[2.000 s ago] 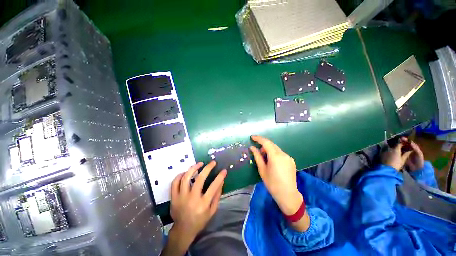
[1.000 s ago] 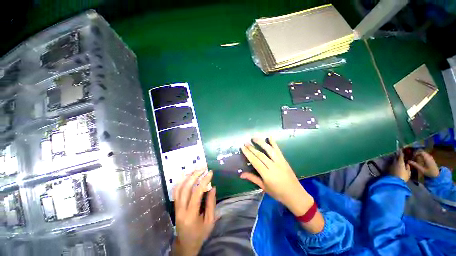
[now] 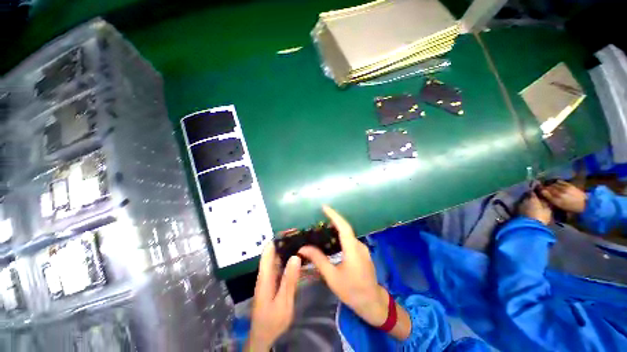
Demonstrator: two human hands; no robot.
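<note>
A black-covered circuit board (image 3: 307, 242) is held between both hands at the near edge of the green bench. My left hand (image 3: 275, 292) grips its left end, and my right hand (image 3: 347, 271) grips its right end, thumb over the face. Both hands are bare; fingers hide parts of the board. The white backing sheet (image 3: 237, 230) lies left of the hands, with three black stickers (image 3: 218, 155) in its upper part and bare white with black specks below.
A stack of clear trays with boards (image 3: 148, 227) stands at left. Three finished boards (image 3: 392, 145) lie right of centre. A bagged pile of grey-tan sheets (image 3: 388, 38) is at the far side. At right, a neighbour's hands (image 3: 550, 199) are beside a single sheet (image 3: 553, 98).
The board has been lifted from the mat and is now gripped at both ends. The left hand has left the backing sheet. The whole view has shifted slightly.
</note>
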